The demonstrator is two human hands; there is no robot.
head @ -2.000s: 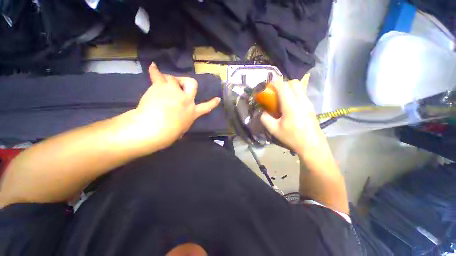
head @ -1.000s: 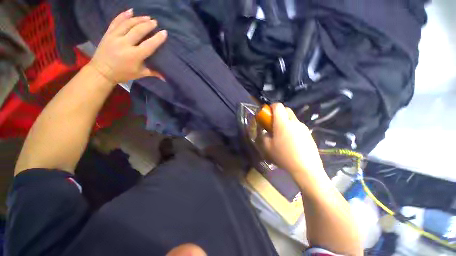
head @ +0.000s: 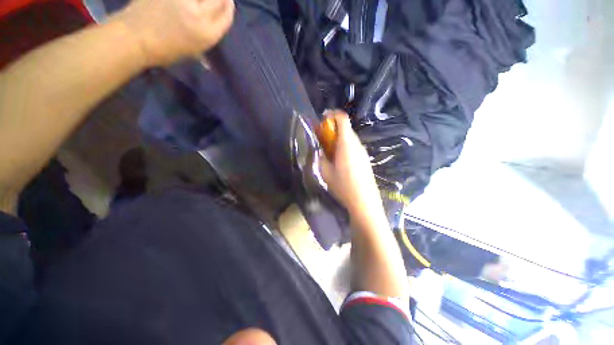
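A dark garment piece (head: 252, 74) lies flat along the narrow board, running from upper left down to the centre. The steam iron (head: 305, 151) stands on it, shiny metal with an orange-brown handle. My right hand (head: 347, 158) is closed round the iron's handle. My left hand (head: 192, 23) is at the top left, over the upper part of the garment, with its fingers curled. It is blurred, and I cannot tell whether it grips the cloth.
A crumpled dark garment pile (head: 431, 74) with white or grey strips lies beyond the board. A yellow hose (head: 412, 249) runs down right from the iron. A tan board (head: 296, 232) shows below the iron. A red basket (head: 40, 23) is at upper left.
The view has turned and shifted. My left hand has gone from spread fingers flat on the cloth to curled fingers higher up. My right hand stays on the iron, which remains on the cloth.
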